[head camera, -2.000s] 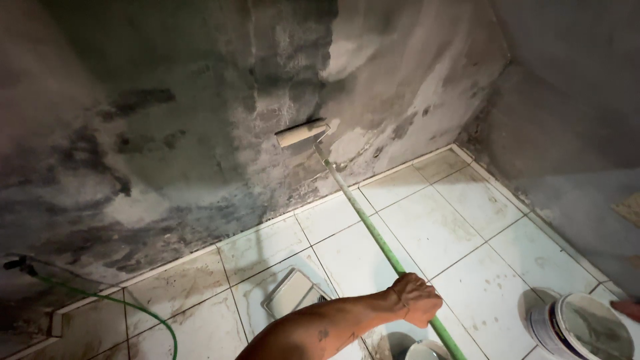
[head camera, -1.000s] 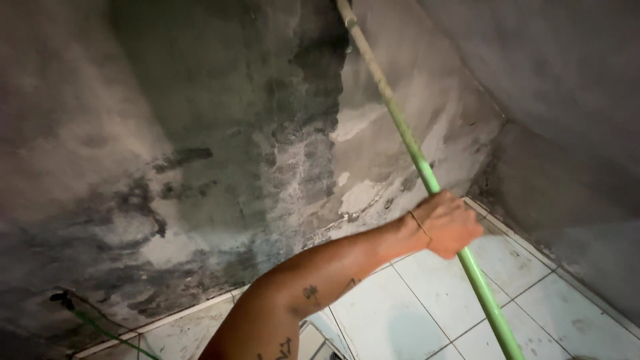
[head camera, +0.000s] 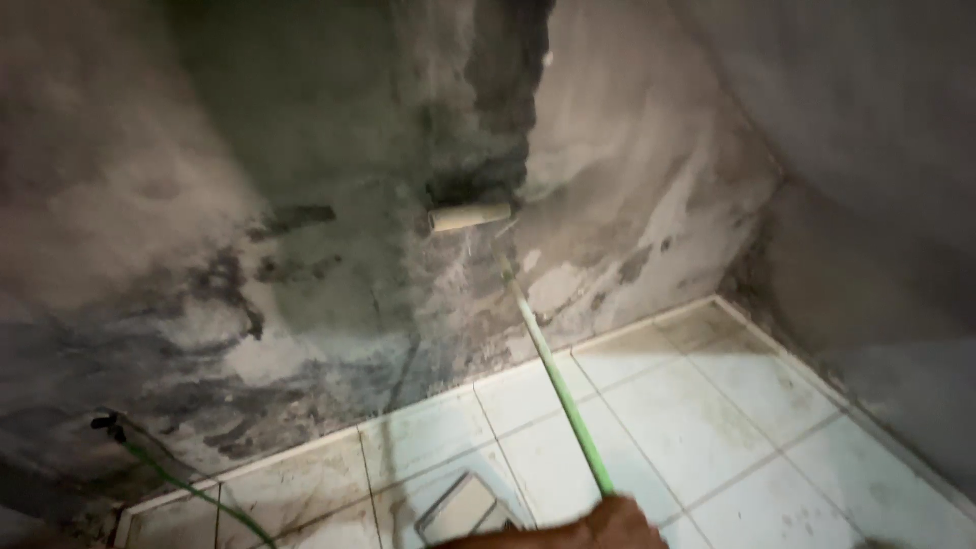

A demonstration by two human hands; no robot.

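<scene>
My left hand (head camera: 621,524) is closed around the green pole (head camera: 568,400) of a paint roller at the bottom of the view. The pole slants up and left to the wall. At its far end the pale roller sleeve (head camera: 469,217) lies against the stained wall (head camera: 343,259), just under a dark, wet-looking patch (head camera: 499,99). My right hand is out of view, and the pole's near end is hidden.
Grimy white floor tiles (head camera: 648,404) meet the wall at a low pale edging, with a corner at right. A rectangular tray-like object (head camera: 461,507) lies on the floor near my forearm. A green hose (head camera: 183,484) runs from a dark fitting (head camera: 110,425) on the wall at lower left.
One second ago the roller head was beyond the top edge; it has come down the wall into view. My left hand has moved lower in the picture, still around the pole.
</scene>
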